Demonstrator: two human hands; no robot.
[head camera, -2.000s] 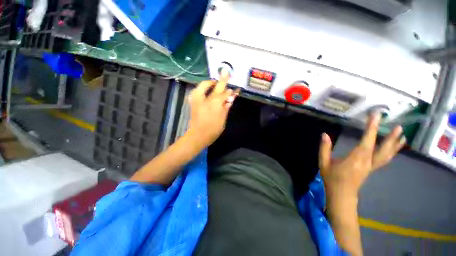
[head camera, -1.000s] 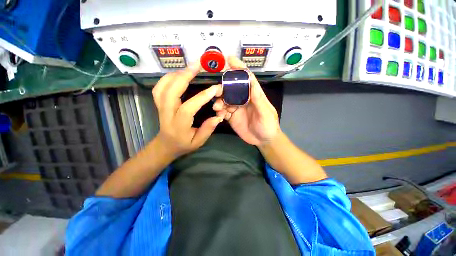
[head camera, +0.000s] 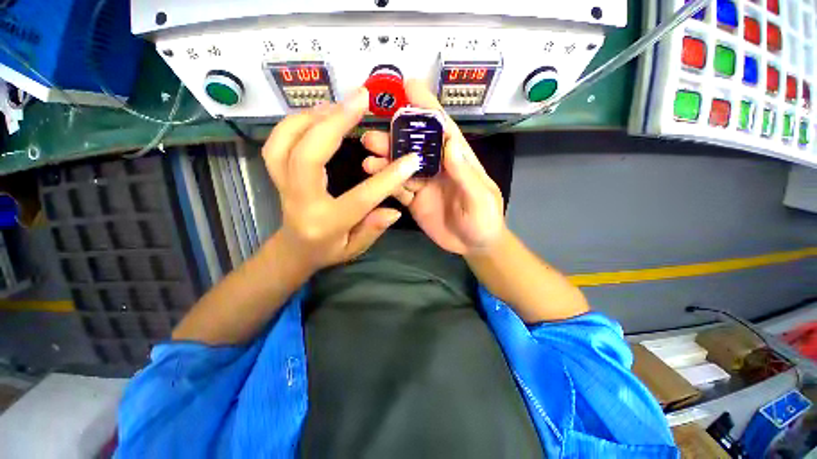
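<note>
A smartwatch body (head camera: 416, 136) without strap, its dark screen lit with a white text list, is held upright in my right hand (head camera: 461, 202), in front of the press machine's panel. My left hand (head camera: 315, 193) holds nothing; its fingers are apart and one fingertip touches the lower part of the screen. The press machine (head camera: 488, 45) is directly ahead, with a red emergency stop (head camera: 386, 91) just beyond the watch. Two red-digit displays flank it, and the green start buttons (head camera: 223, 88) are at the panel's outer ends.
A white watch tray (head camera: 658, 108) with red, green and blue screens stands at the right. A blue control box (head camera: 67, 54) is at the upper left. A black compartment tray (head camera: 125, 242) is below bench level at left. Clear tubing crosses the bench at right. Boxes lie lower right.
Earlier both hands were at the start buttons; then the watch was in my right hand with a dark screen. Now the screen shows text and a left finger touches it. The tray screens show different colours.
</note>
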